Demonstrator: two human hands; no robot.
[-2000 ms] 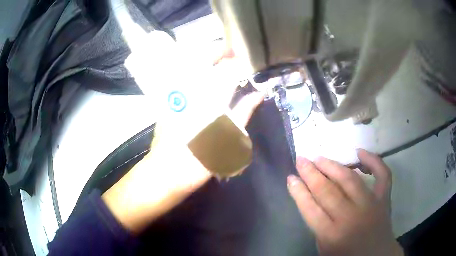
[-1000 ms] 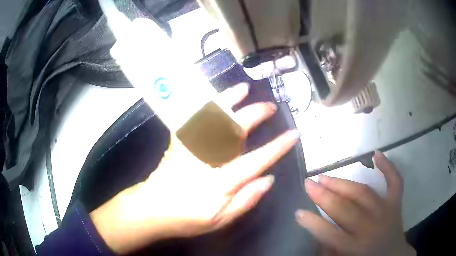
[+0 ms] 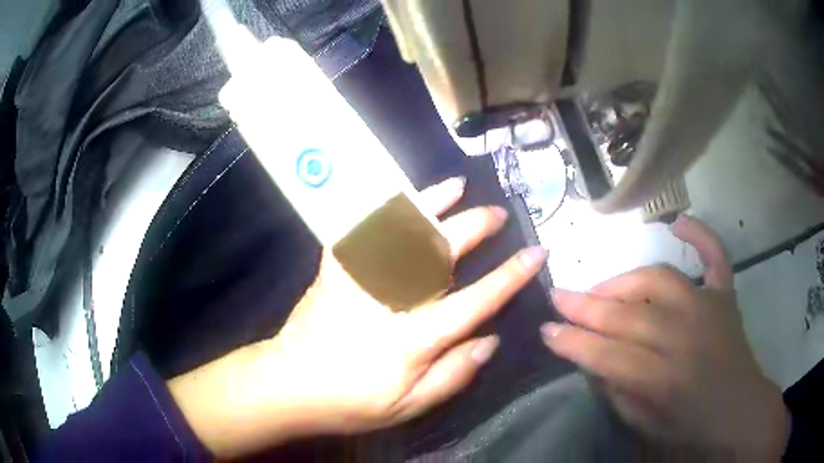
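Observation:
A dark navy garment piece [image 3: 217, 262] lies under my left hand, its narrow folded edge [image 3: 535, 237] running up to the presser foot [image 3: 511, 172]. My left hand [image 3: 388, 335] lies flat on the cloth with fingers spread, partly hidden by the lamp. My right hand [image 3: 664, 348] is at the lower right, its thumb and a fingertip pinching the folded edge, another finger raised towards the knurled knob. The round-edged needle plate [image 3: 547, 185] shows right of the foot. A paler grey part of the cloth [image 3: 560, 425] shows at the bottom.
The cream-white machine head [image 3: 519, 54] fills the upper right, with the knurled knob [image 3: 667, 199] low on it. The glaring white lamp [image 3: 316, 145] with a tan end hangs over my left hand. A grey garment heap [image 3: 117, 99] lies upper left. The white table [image 3: 768, 335] shows at right.
The dark cloth has moved forward past the foot, towards the upper left. My left hand moved down onto the cloth, fingers now spread. A paler part of the cloth has come under my right hand.

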